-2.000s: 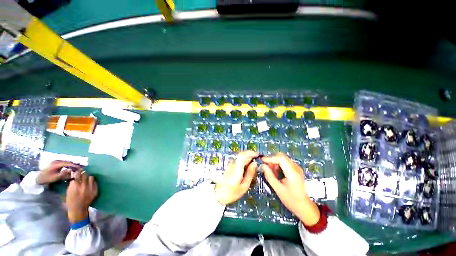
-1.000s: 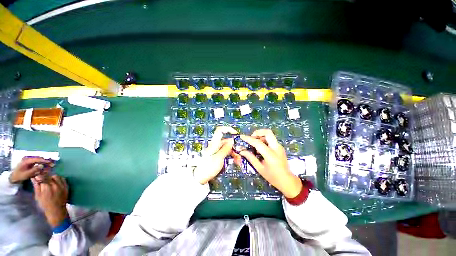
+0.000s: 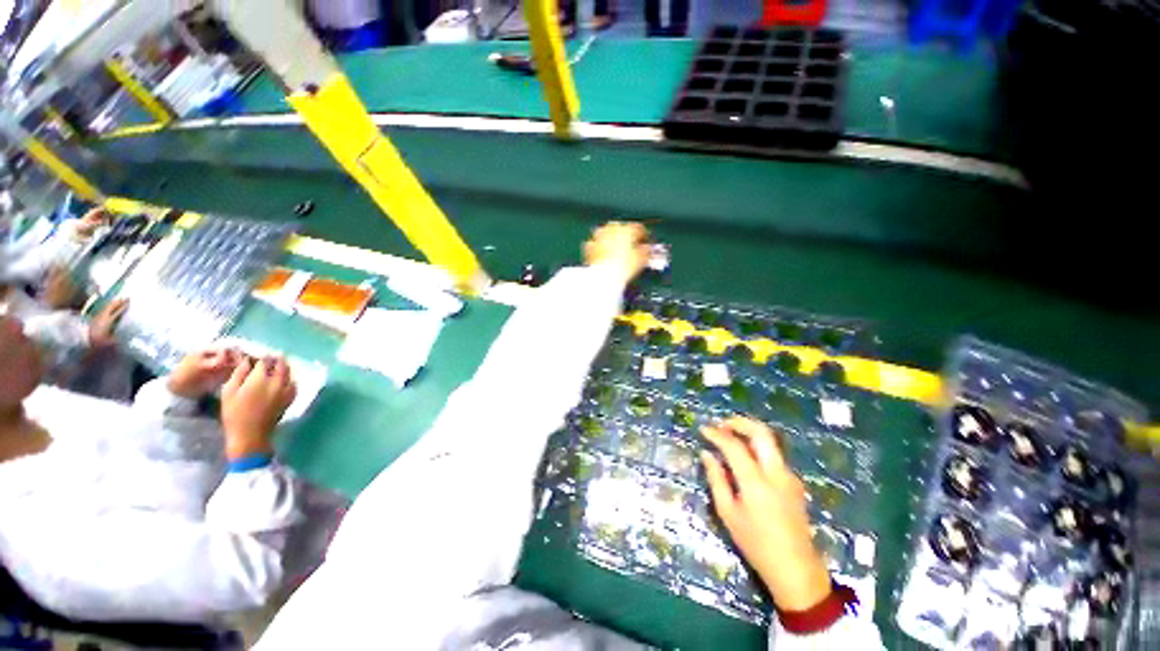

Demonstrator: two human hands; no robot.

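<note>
My left hand is stretched far forward over the green surface beyond the central tray. A small dark and silvery round unit is at its fingertips; blur hides whether they grip it. My right hand is over the middle of the central clear tray, fingers apart and bent down towards its pockets, with nothing seen in them. Green circuit boards sit in the tray's pockets. White squares lie among them.
A clear tray with black round housings is at the right. A yellow post stands left of my reaching arm. A black pocket tray lies across the line. At left are white paper, orange strips and a neighbour's hands.
My hands were together around the dark round unit over the central tray. They have parted: the left has reached forward, the right stays over the tray. The view has tilted up and left.
</note>
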